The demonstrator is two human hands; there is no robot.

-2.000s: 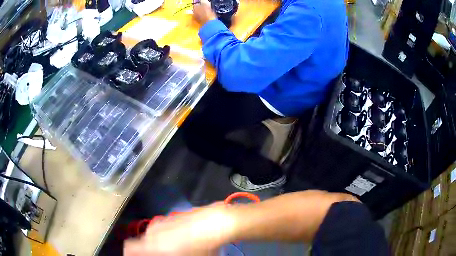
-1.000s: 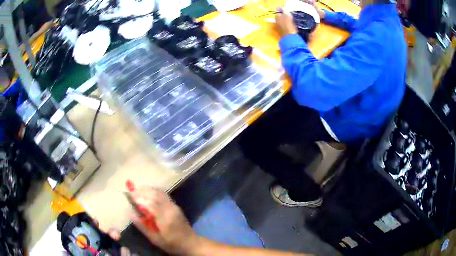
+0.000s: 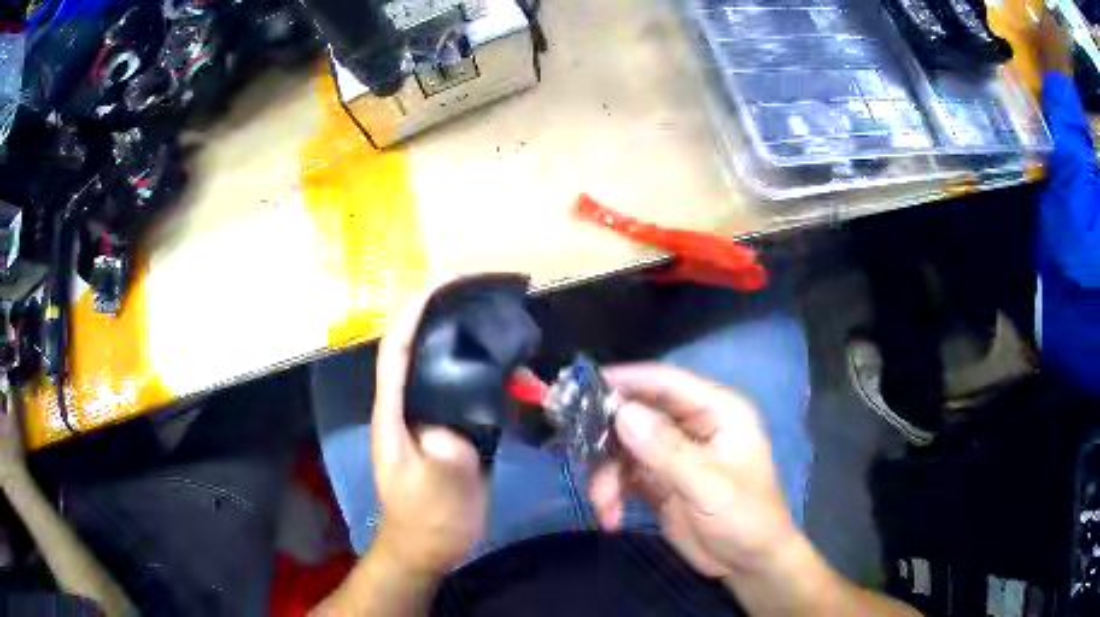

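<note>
My left hand (image 3: 425,488) holds a black rounded camera housing (image 3: 464,362) over my lap, in front of the bench edge. My right hand (image 3: 700,464) holds a small silver-grey circuit board (image 3: 580,407) between thumb and fingers, just right of the housing. A short red wire lead (image 3: 527,388) shows between board and housing. The inside of the housing is hard to make out. A red-handled hand tool (image 3: 676,241) lies at the bench edge, its right end sticking out over it.
A screw feeder box (image 3: 440,75) stands at the back of the bench. A clear blister tray (image 3: 832,103) is at the right. Part-built housings (image 3: 115,181) are piled at the left. A neighbour's blue sleeve (image 3: 1068,229) is at the right rim, another person's arm (image 3: 54,542) at lower left.
The view has swung left and down to my lap. The red-handled tool has left my right hand and lies at the bench edge. My right hand has taken hold of the circuit board.
</note>
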